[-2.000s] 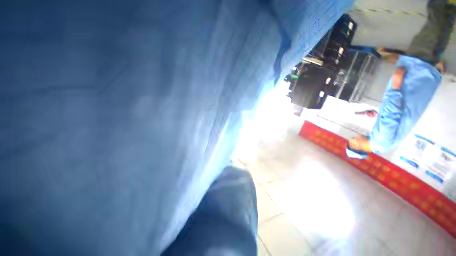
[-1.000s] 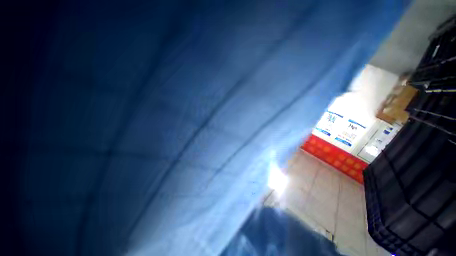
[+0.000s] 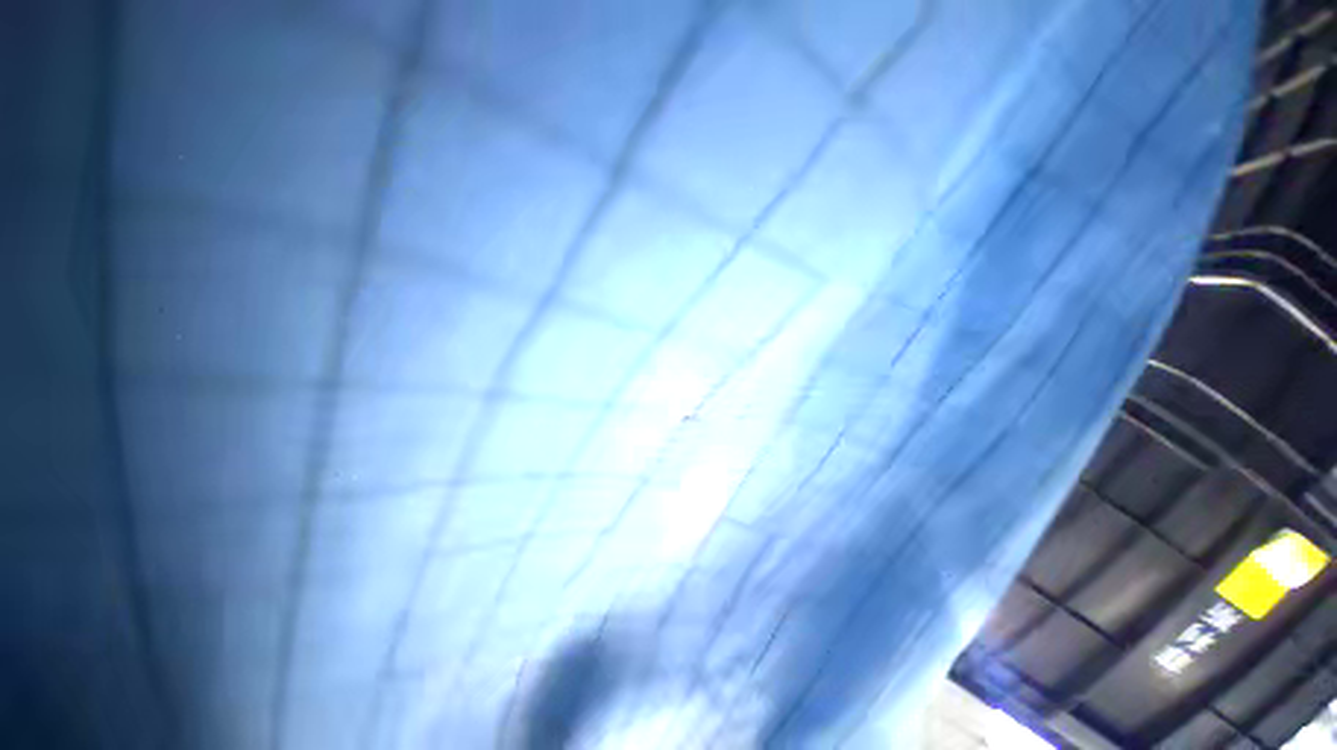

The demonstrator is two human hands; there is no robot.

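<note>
Blue smock cloth (image 3: 484, 322) with a dark grid of lines fills most of the head view, very close to the camera. It is bright in the middle and dark at the left edge. A blurred dark patch shows at the bottom, and I cannot tell what it is. Neither my left hand nor my right hand shows.
Dark, ribbed stacked crates (image 3: 1092, 557) stand along the right side, tilted in the picture, with pale curved edges or bars at the upper right. A yellow label (image 3: 1271, 573) and small white characters are on them. A bit of pale floor (image 3: 956, 727) shows at the lower right.
The cloth now covers more of the picture and looks brighter. The crates fill the right edge from closer up. The person in blue, the red border and the white board have left the view.
</note>
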